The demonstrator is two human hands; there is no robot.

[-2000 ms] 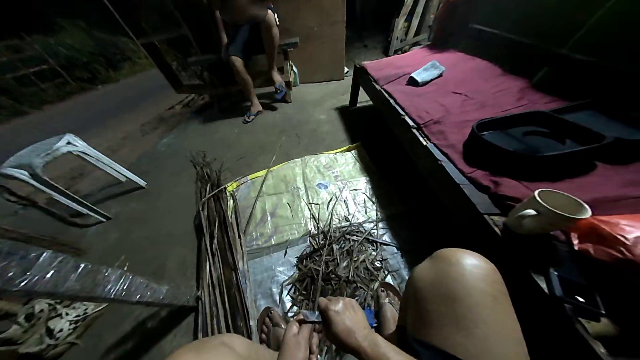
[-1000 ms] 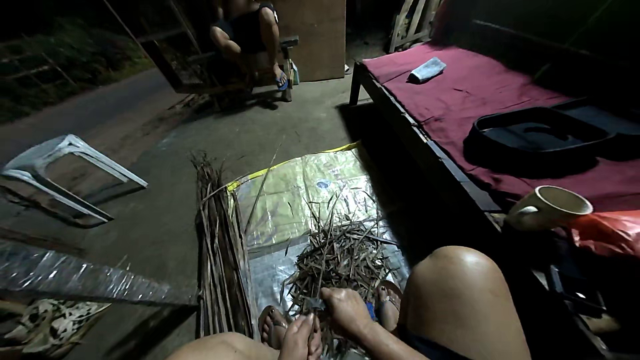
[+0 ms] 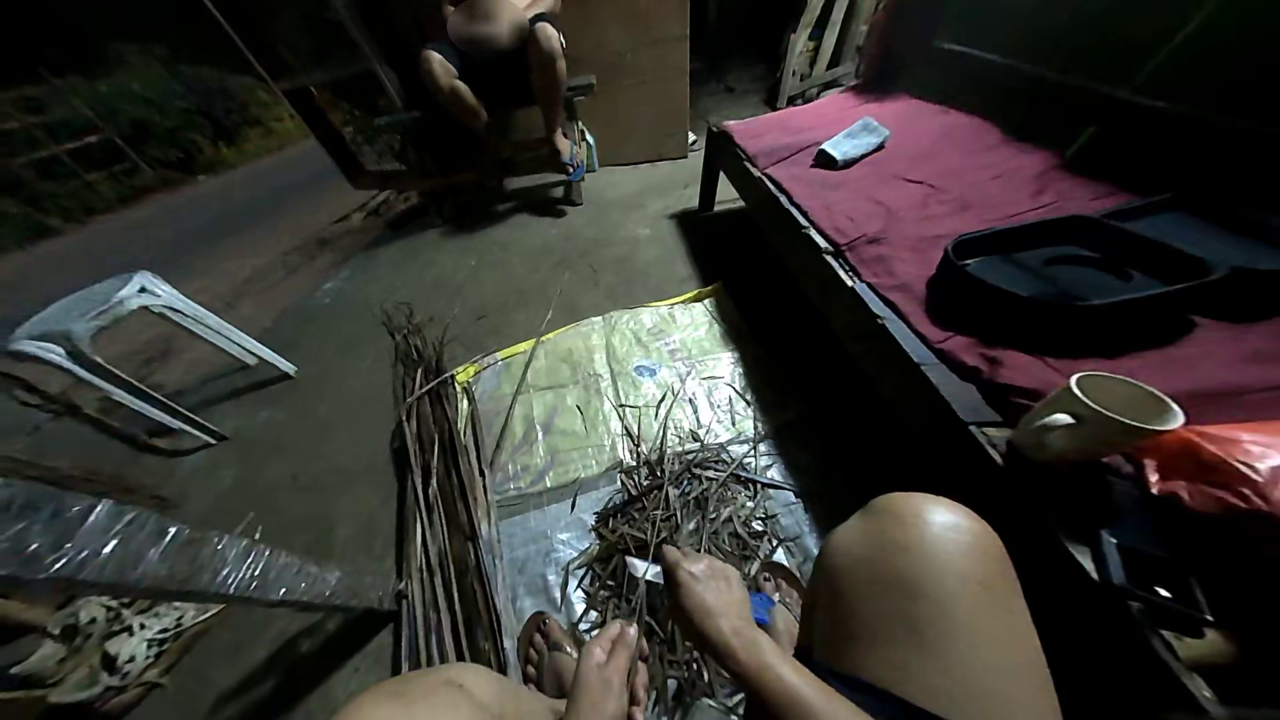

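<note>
My right hand [image 3: 705,598] is closed around a small knife with a blue handle [image 3: 762,608], its pale blade [image 3: 645,569] pointing left past the fingers. Just below and to the left, my left hand [image 3: 608,668] pinches a thin dry leaf strip [image 3: 642,612] that runs up beside the blade. Both hands are over a heap of short dry leaf pieces [image 3: 690,500] on a yellow and silver plastic sheet [image 3: 560,420]. A bundle of long dry leaves [image 3: 440,520] lies along the left edge of the sheet.
A bench with a red cloth [image 3: 800,180] runs along the right, holding a black tray [image 3: 1080,265], a mug [image 3: 1110,415] and a red plastic bag [image 3: 1220,465]. A white plastic chair [image 3: 150,320] is at left. Another person [image 3: 500,80] sits at the back.
My right hand has shifted around the strip, with the blade now plainly visible above my left hand. The seated person has drawn both legs up from the floor.
</note>
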